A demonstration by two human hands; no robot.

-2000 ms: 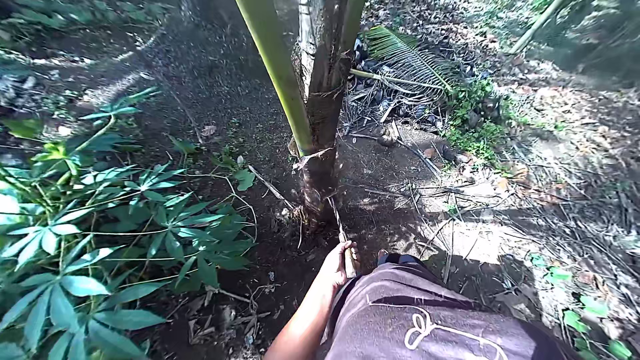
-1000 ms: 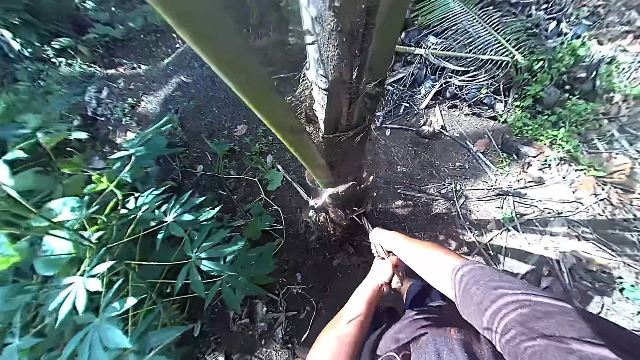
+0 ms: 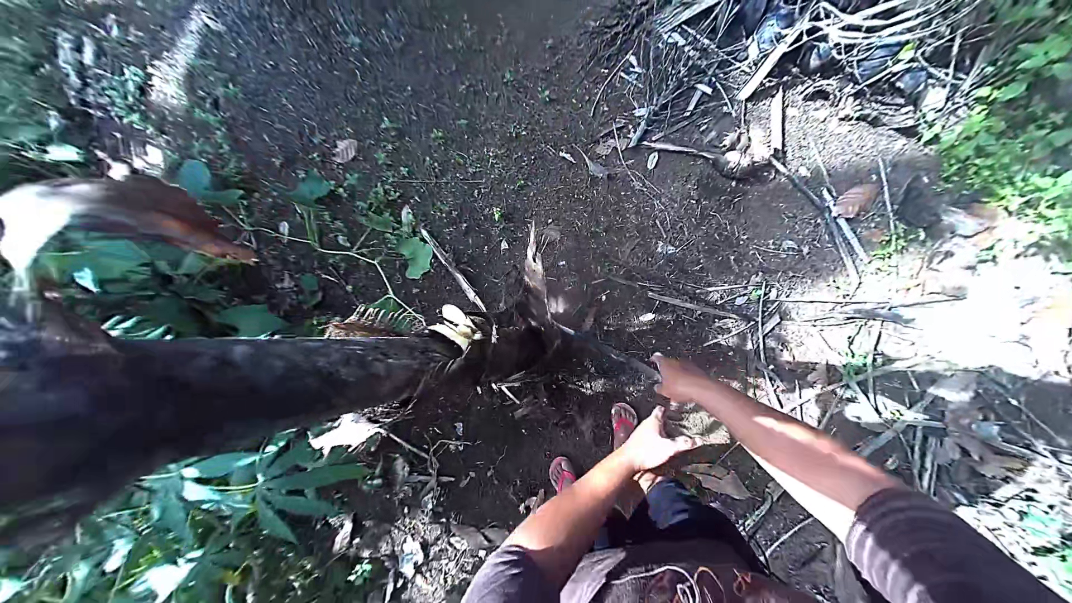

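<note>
My right hand [image 3: 680, 381] is closed around the near end of a long, narrow tool [image 3: 615, 353], possibly a machete. The tool's far end meets the torn stump [image 3: 540, 331] of a palm-like plant. Below and left of that grip, my left hand [image 3: 657, 440] has its fingers spread and holds nothing. The dark trunk [image 3: 276, 377] stretches from the base to the left edge of the view, blurred at its near part. Pale, freshly exposed flesh [image 3: 456, 327] shows where trunk and stump meet. Whether the two are fully parted cannot be told.
My feet in red-strapped flip-flops [image 3: 622, 423] stand just below the stump. Broad-leaved plants [image 3: 276, 490] grow at the lower left, a vine with green leaves [image 3: 414, 255] above the trunk. Dry sticks and fronds [image 3: 779, 50] are heaped at the upper right; more litter lies at right.
The trunk, upright over its base before, now extends to the left, with pale flesh showing. My left hand has come off the tool, where both hands were together one second ago.
</note>
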